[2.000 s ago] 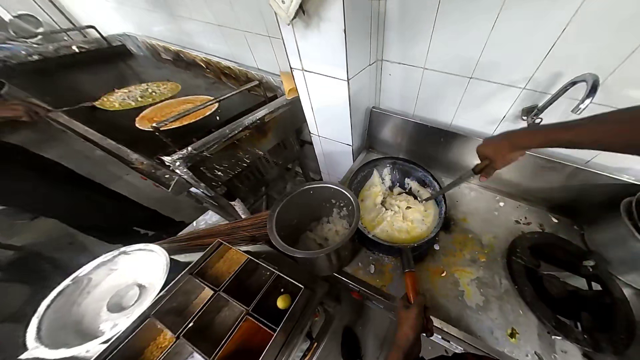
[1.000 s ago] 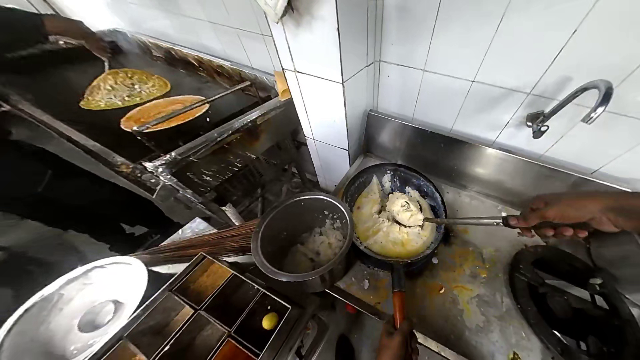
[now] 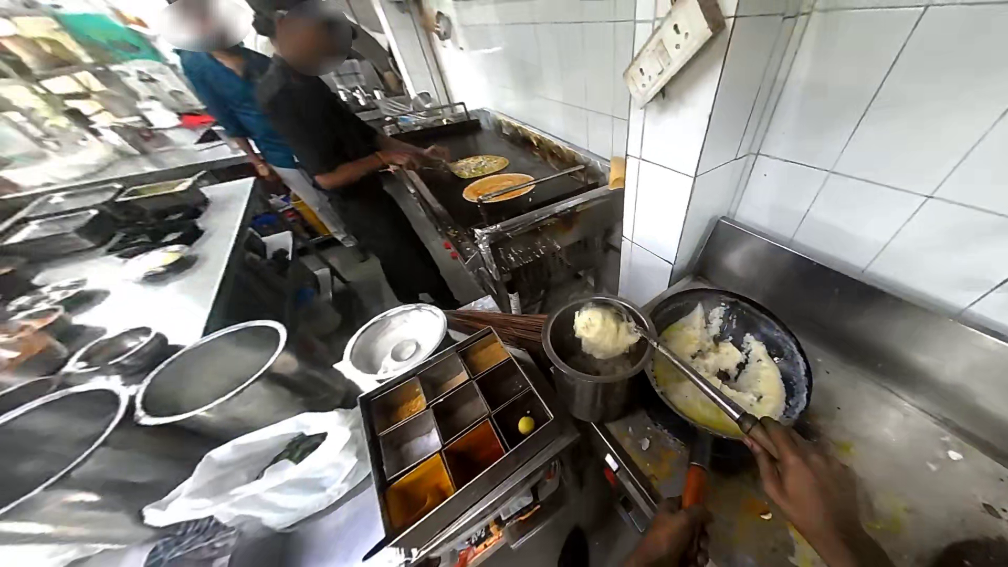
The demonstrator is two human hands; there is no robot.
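With my right hand [image 3: 803,480] I grip the handle of a metal ladle [image 3: 709,390]. A heap of pale, yellowish mash [image 3: 605,331] fills its head, which is over the mouth of a deep steel pot [image 3: 594,394]. My left hand [image 3: 673,531] is closed around the orange-brown handle of a black frying pan [image 3: 799,370], right of the pot. More of the pale food [image 3: 756,378], with yellow liquid around it, lies in the pan. The pot's contents are mostly hidden behind the ladle.
A divided steel spice box [image 3: 465,413] stands left of the pot, with a dented round metal lid [image 3: 405,346] behind it. Two flat round items cook on a griddle [image 3: 449,209], where a co-worker in black [image 3: 331,126] stands. Tiled walls [image 3: 882,118] border the steel counter.
The ladle, earlier in the pan, is now above the pot with a heap of mash on it. The view has swung left, bringing co-workers into sight.
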